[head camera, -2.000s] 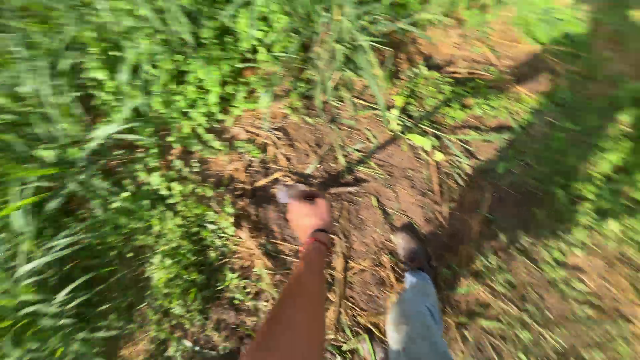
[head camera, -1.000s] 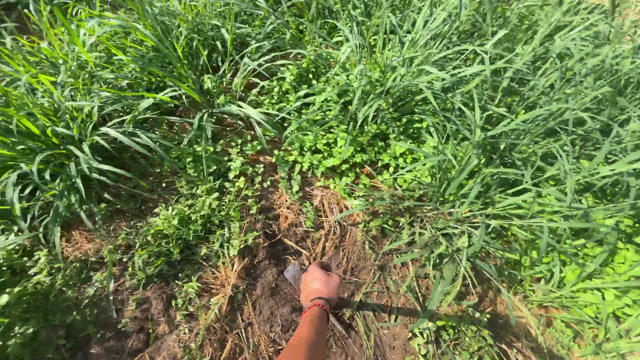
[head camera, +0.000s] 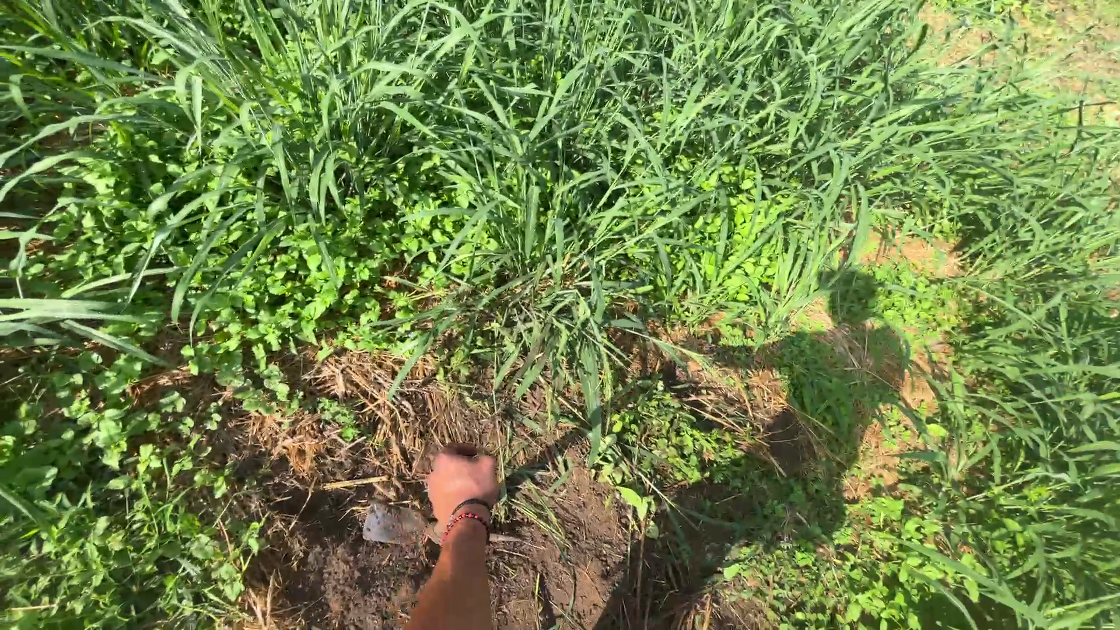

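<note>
My left hand is in a fist, knuckles up, low over the dark soil, left of the view's middle. It appears closed around the handle of a small hand tool with a flat, greyish metal blade. The blade shows just left of the wrist, close to the soil. My fist and wrist hide most of the handle. A dark bracelet and a red beaded one circle the wrist. Dry straw and uprooted or bent green grass lie just beyond the fist. My right hand is out of view.
Tall green grass fills the far side. Low leafy plants grow at its foot and along the left. A dark shadow falls over plants and straw at the right.
The blade was beside the fist a second ago; now it is beside the wrist, with the fist farther forward over the straw. A leg and shoe seen two seconds ago are out of view.
</note>
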